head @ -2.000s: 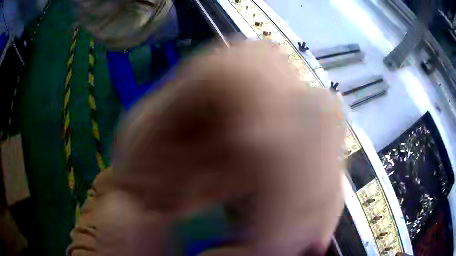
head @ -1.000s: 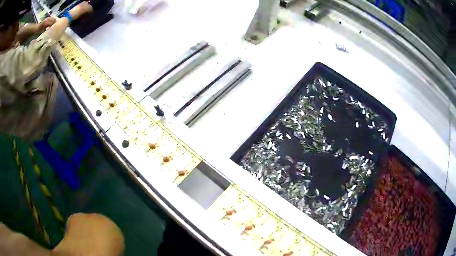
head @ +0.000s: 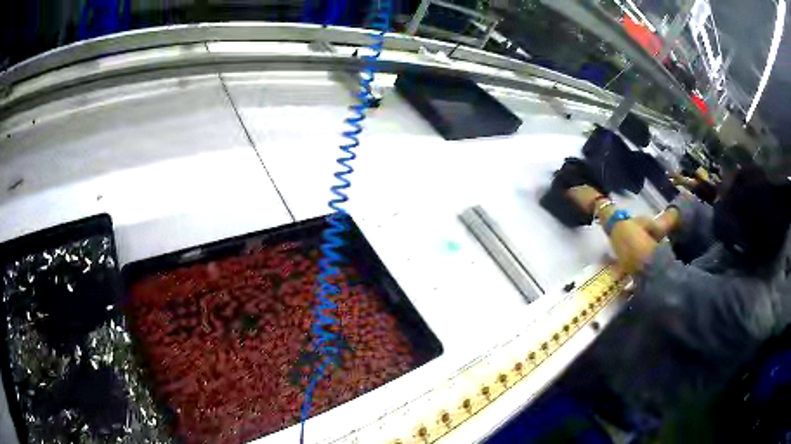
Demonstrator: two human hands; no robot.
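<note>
Neither of my hands is in view. A black tray point(head: 392, 299) full of small dark-red components point(head: 217, 347) lies nearest in front of me. Left of it, cut off by the picture's left edge, is a black tray point(head: 111, 251) with shiny silver components point(head: 35, 303). A long pale-yellow circuit board panel point(head: 520, 360) with a row of small brown parts lies in the rail along the bench's front edge. A coiled blue cord point(head: 340, 186) hangs down over the red tray.
A co-worker point(head: 685, 286) with a blue wrist strap reaches over the boards at the right. A grey metal bar point(head: 499, 251) lies mid-bench. A black tray point(head: 460, 108) is at the far side. Dark containers point(head: 568, 191) stand near the co-worker's hands.
The view has swung to the right along the bench. The red tray and blue cord now fill the middle, and the silver tray has shifted to the left edge.
</note>
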